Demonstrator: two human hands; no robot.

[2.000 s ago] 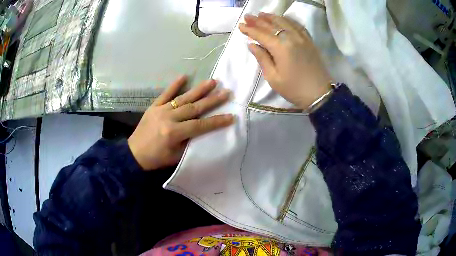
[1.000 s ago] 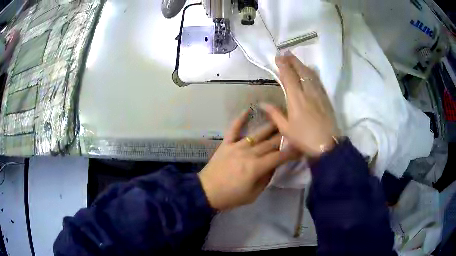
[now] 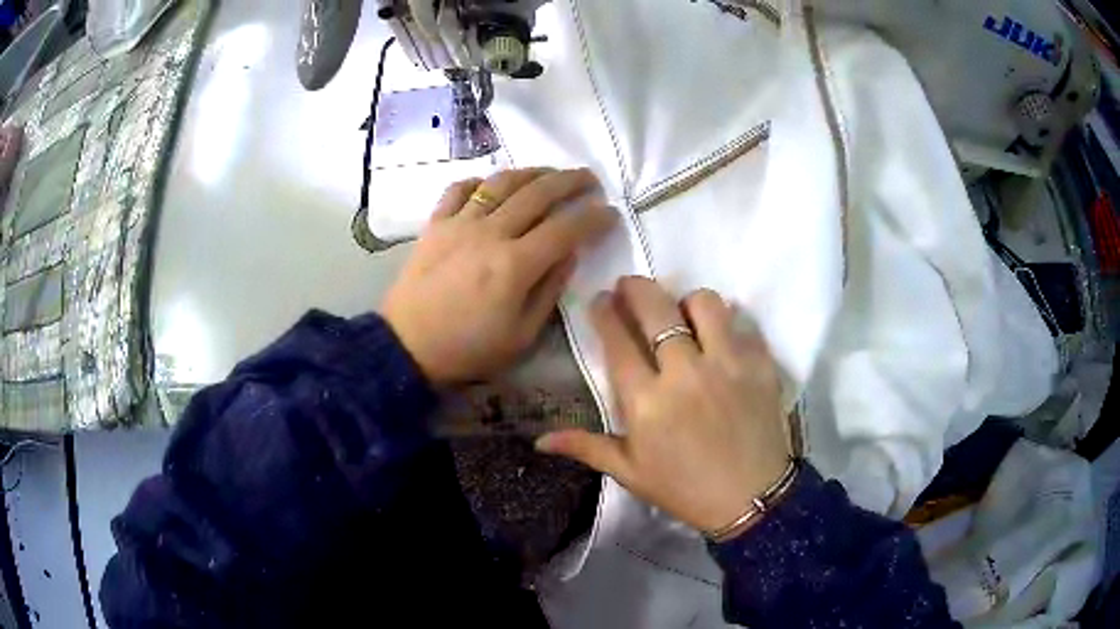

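Note:
The white garment piece (image 3: pixel 725 234) lies over the pale machine bed, with thin dark stitch lines and a brown-edged seam (image 3: pixel 703 167) at its upper middle. Its left edge runs from the presser foot (image 3: pixel 472 108) down past the table's front edge. My left hand (image 3: pixel 497 264) lies on the cloth just in front of the foot, fingers together and bent. My right hand (image 3: pixel 688 399) presses flat on the cloth, nearer to me, with the thumb spread towards the cloth's left edge. Whether the foot rests on cloth is too blurred to tell.
The tension dial (image 3: pixel 507 53) is right of the needle area. A grey oblong thing (image 3: pixel 328 39) hangs left of the head. A plaid cloth (image 3: pixel 55 234) lies at left. An off-white machine body with "JUKI" lettering (image 3: pixel 1007 86) stands at right, above more white cloth (image 3: pixel 1032 522).
The garment has been turned and brought up to the machine head. My hands have parted, the left now by the foot and the right nearer to me on the cloth. The camera view has shifted.

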